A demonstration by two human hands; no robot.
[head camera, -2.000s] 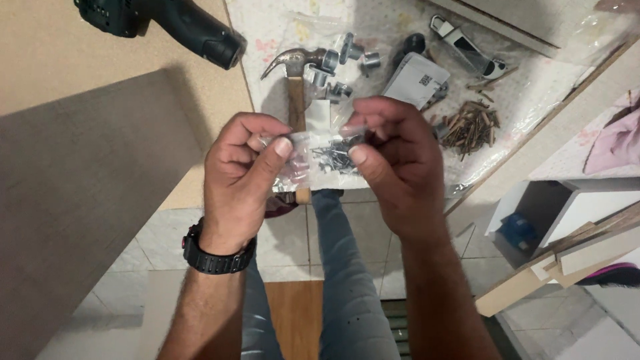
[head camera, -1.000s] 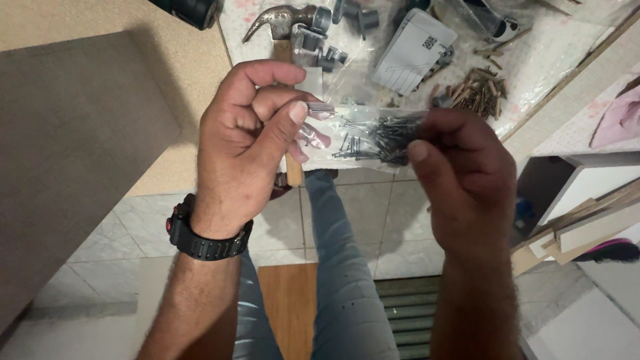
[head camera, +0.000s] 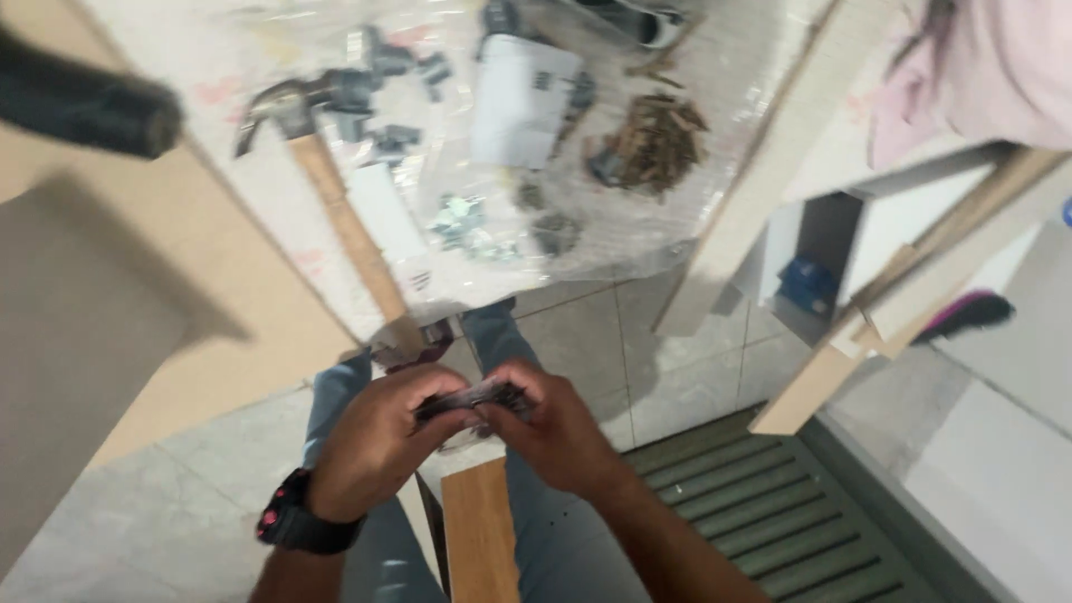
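Between my two hands is a small clear plastic bag of dark screws or nails (head camera: 469,404), held low over my legs. My left hand (head camera: 389,435), with a black watch (head camera: 303,515) on its wrist, grips one end; my right hand (head camera: 553,427) pinches the other. Fingers cover much of the bag. Beyond them a claw hammer (head camera: 343,209) lies on the plastic-covered surface, its wooden handle toward me. Metal fittings (head camera: 368,84), a white label or paper (head camera: 523,100), small light-coloured hardware (head camera: 469,228) and a heap of wooden dowels (head camera: 657,144) lie around it.
At the upper left a dark tool handle (head camera: 92,105) rests over a beige board (head camera: 243,335), beside a grey panel (head camera: 75,301). Long boards (head camera: 754,176) border the right side. A slatted grey mat or grate (head camera: 754,511) lies on the tiled floor. Pink cloth (head camera: 971,75) is at the upper right.
The bag was stretched out between my hands; now the hands are closer together and lower, with the bag bunched between them. The view has shifted, showing more small hardware on the surface.
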